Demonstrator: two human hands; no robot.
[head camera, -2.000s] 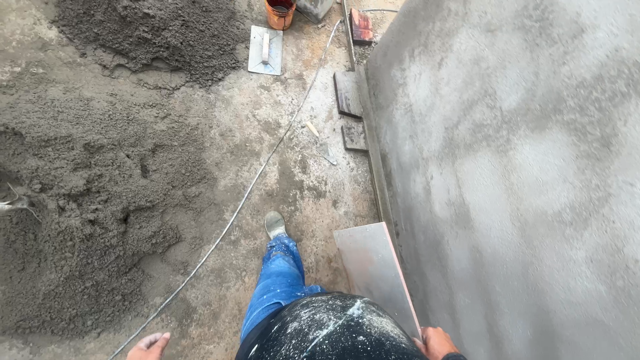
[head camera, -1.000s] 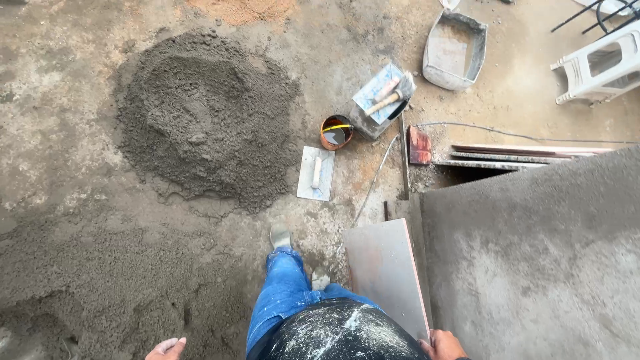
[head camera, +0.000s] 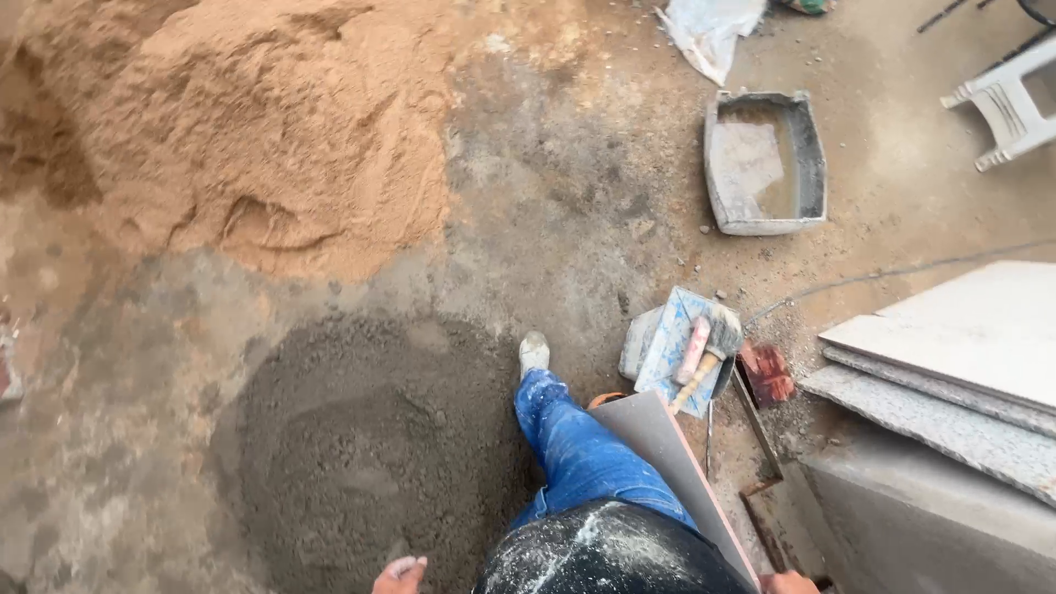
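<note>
At the bottom edge, my right hand (head camera: 788, 582) holds the lower end of a grey tile (head camera: 660, 445), carried on edge beside my right leg. My left hand (head camera: 400, 575) hangs over a mound of wet grey mortar (head camera: 363, 462) and appears to hold nothing; its fingers are partly cut off by the frame. Ahead of the tile lie a blue-and-white plastering trowel (head camera: 672, 330) and a brush with a wooden handle (head camera: 697, 381). The orange rim of a bucket (head camera: 606, 399) shows from behind the tile.
A heap of orange sand (head camera: 272, 132) spreads at the upper left. A mortar-crusted tub (head camera: 767, 226) with liquid stands ahead to the right. Stacked slabs (head camera: 949, 412) jut out at the right, near a reddish block (head camera: 766, 374). A white plastic stool (head camera: 1011, 107) lies at the upper right.
The view has moved forward past the mortar mound, and the sand heap and slab stack have come into fuller sight. The tile stays in my right hand.
</note>
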